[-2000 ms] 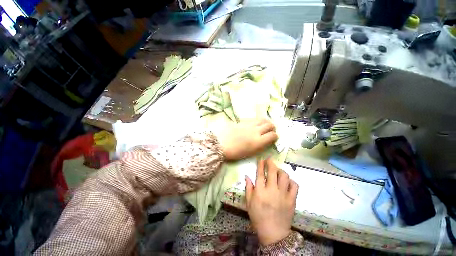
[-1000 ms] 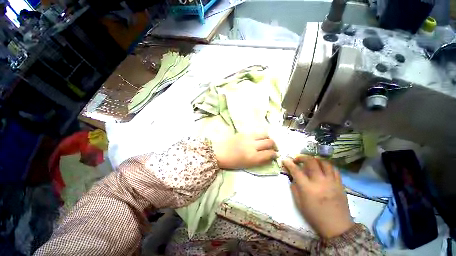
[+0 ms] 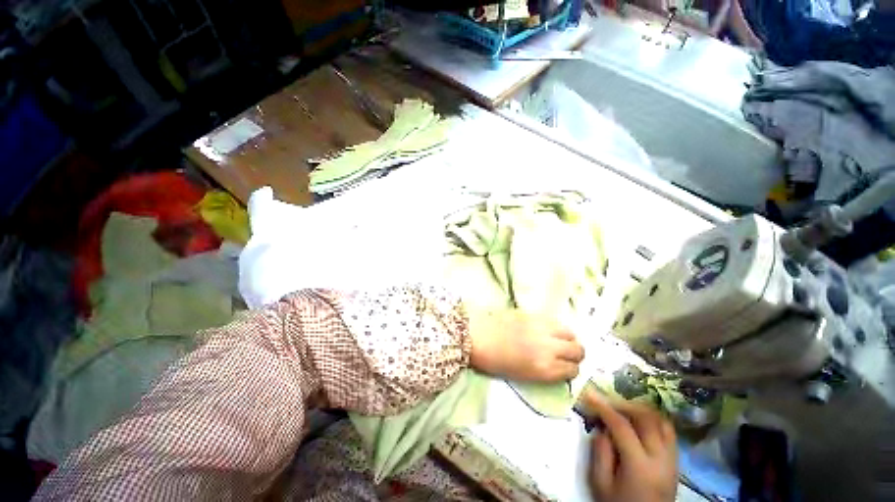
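A bunched light green garment panel [image 3: 545,250] lies on the white machine table, left of the sewing machine head [image 3: 721,284]. My left hand [image 3: 525,345] rests on its near part with the fingers curled on the cloth. My right hand [image 3: 633,446] is just right of it, low in the picture and partly cut off. Its index fingertip is at the panel's edge by a small dark spot; whether it grips the cloth is unclear. A green end hangs over the table's front edge below my left sleeve. The needle area is mostly hidden under the head.
Green strips [image 3: 383,152] lie on the brown board [image 3: 280,118]. White fabric [image 3: 280,250] is at the table's left side. A red bag [image 3: 147,211] with green pieces is at far left. A dark phone [image 3: 763,461] and blue cloth [image 3: 709,473] are at lower right. A blue basket [image 3: 500,37] stands behind.
The view has swung, so the machine sits lower and further right. My right hand moved from beside my left hand toward the machine, to the panel's edge. My left hand stays on the cloth.
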